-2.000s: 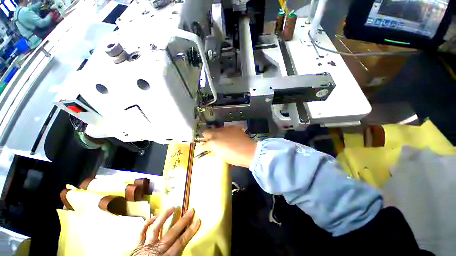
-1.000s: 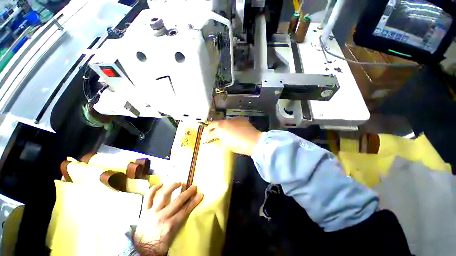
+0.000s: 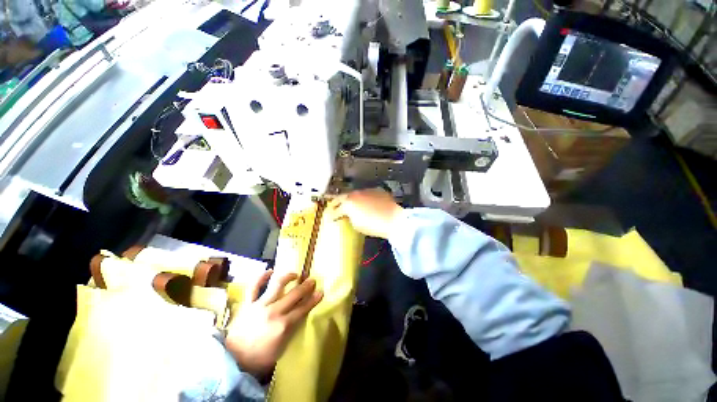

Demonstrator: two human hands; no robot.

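A yellow panel (image 3: 336, 267) lies over the machine arm below the sewing head (image 3: 295, 133). The orange-yellow template (image 3: 299, 228) with handwriting and a long dark slot lies along its left side. My right hand (image 3: 368, 212) is at the template's far end, close to the needle area, with fingertips bent down; what is between them is too small to tell. My left hand (image 3: 275, 318) rests spread on the panel at the slot's near end, pressing it flat, with nothing visibly gripped.
Yellow panels with brown loops (image 3: 174, 287) lie at the left. More yellow panels (image 3: 593, 250) lie at the right, partly under a grey-white sheet (image 3: 645, 330). A control screen (image 3: 601, 71) stands upper right. A carriage bar (image 3: 460, 151) is right of the head.
The view has shifted, so the machine appears farther right and more of the floor shows. My left hand has moved a little up along the slot. My right hand stays at the template's far end.
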